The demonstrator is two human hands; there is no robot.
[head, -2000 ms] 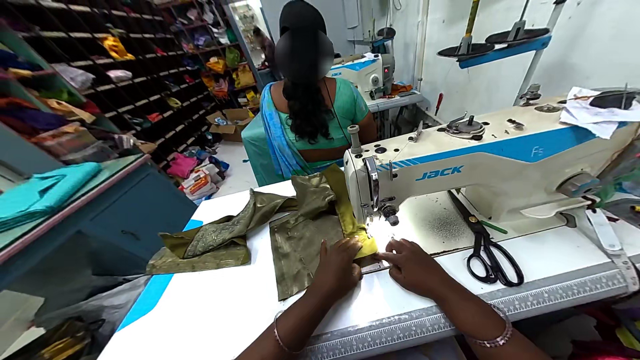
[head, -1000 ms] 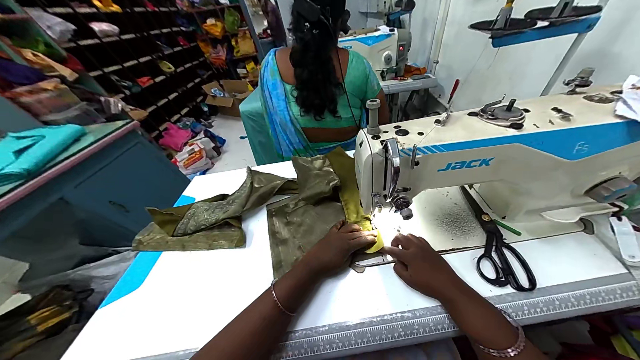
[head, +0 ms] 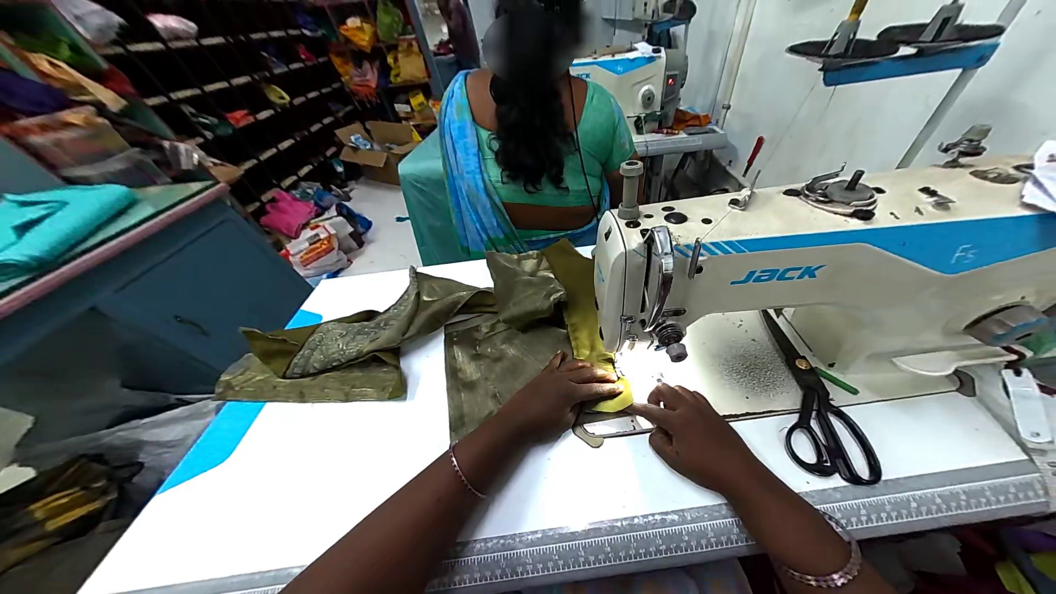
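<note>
A white and blue Jack sewing machine (head: 825, 272) stands on the white table, its lamp lighting the needle area. My left hand (head: 561, 396) lies flat on the olive fabric (head: 495, 371), fingers pressing a yellow-green edge (head: 613, 396) just in front of the presser foot. The fingertips of my right hand (head: 689, 433) touch or nearly touch that edge from the right; its other fingers are curled. A long olive strip with a patterned part (head: 355, 338) trails left over the table. Black-handled fabric scissors (head: 817, 412) rest on the machine bed and table, right of my right hand.
A measuring tape strip (head: 660, 549) runs along the table's front edge. Ahead, a person (head: 536, 148) sits with their back to me near another sewing machine (head: 631, 78). Left are a blue cabinet (head: 206, 289) with turquoise cloth (head: 66, 223) and shelves of fabric. A thread stand (head: 907, 62) is above.
The fabric under my left hand has turned or shifted a little at the needle, and its yellow-green edge shows a rounded end in front. Both hands stay beside the needle.
</note>
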